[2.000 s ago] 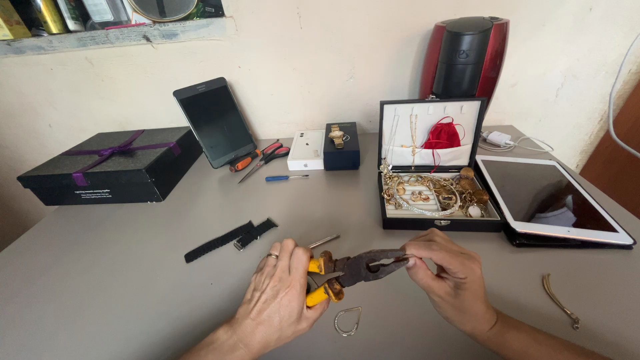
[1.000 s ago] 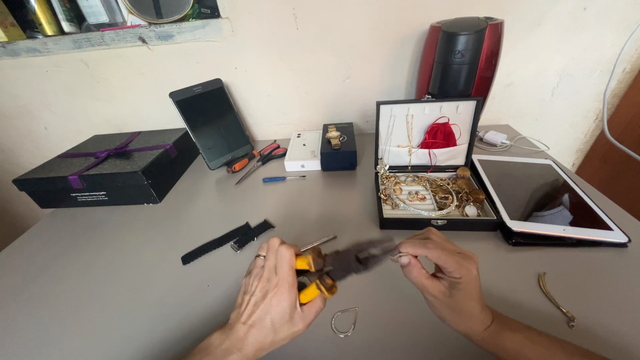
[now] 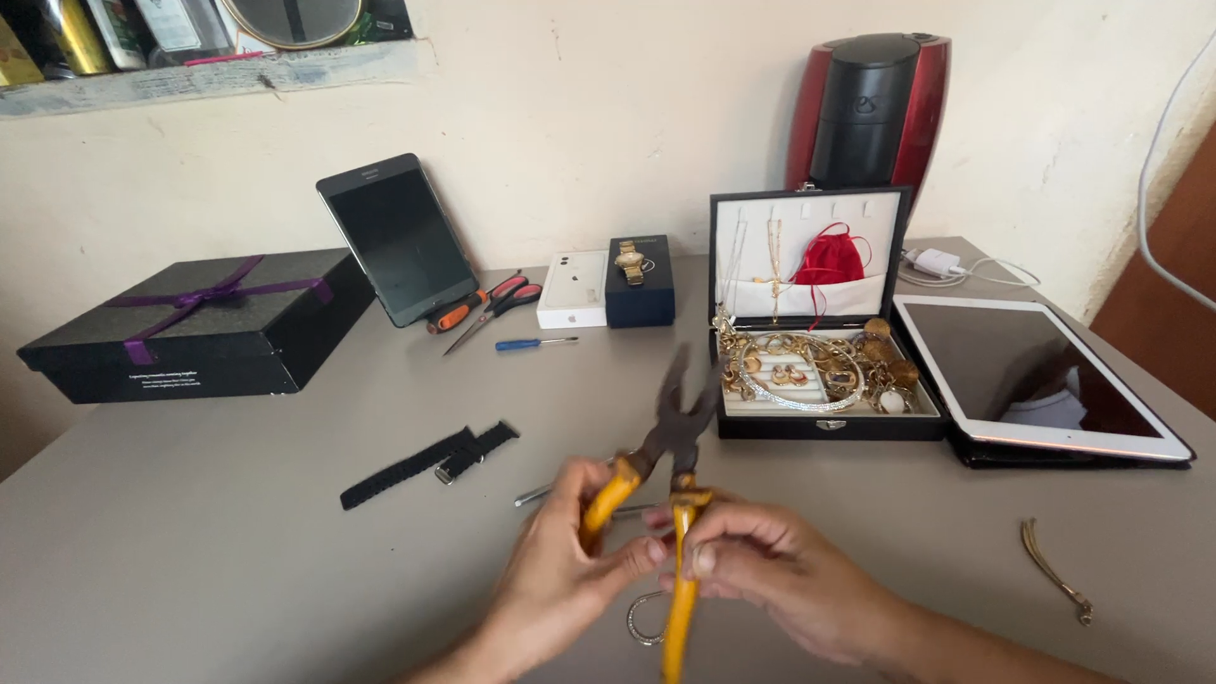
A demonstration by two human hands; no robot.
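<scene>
Both hands hold a pair of pliers (image 3: 680,432) with yellow handles, its dark jaws spread and pointing up and away. My left hand (image 3: 570,570) grips the left handle. The fingers of my right hand (image 3: 760,560) pinch the right handle; whether a small piece is also between them cannot be told. Beneath the hands lies a silvery loop-shaped piece of jewellery (image 3: 645,619), partly hidden. A thin metal tool (image 3: 534,495) lies behind my left hand. A gold-coloured chain piece (image 3: 1053,570) lies at the right, and a black watch strap (image 3: 418,470) at the left.
An open jewellery box (image 3: 831,427) stands beyond the hands, beside a white tablet (image 3: 1045,370). Further back are scissors (image 3: 494,304), a blue screwdriver (image 3: 535,344), a gold-coloured watch (image 3: 629,261) on a dark blue box, a dark tablet (image 3: 399,242), a ribboned black box (image 3: 190,332) and a red-and-black coffee machine (image 3: 869,114).
The pliers have turned from pointing right to pointing away, and their handles and jaws have spread. My right hand has moved from beside the jaw tips down to the right handle.
</scene>
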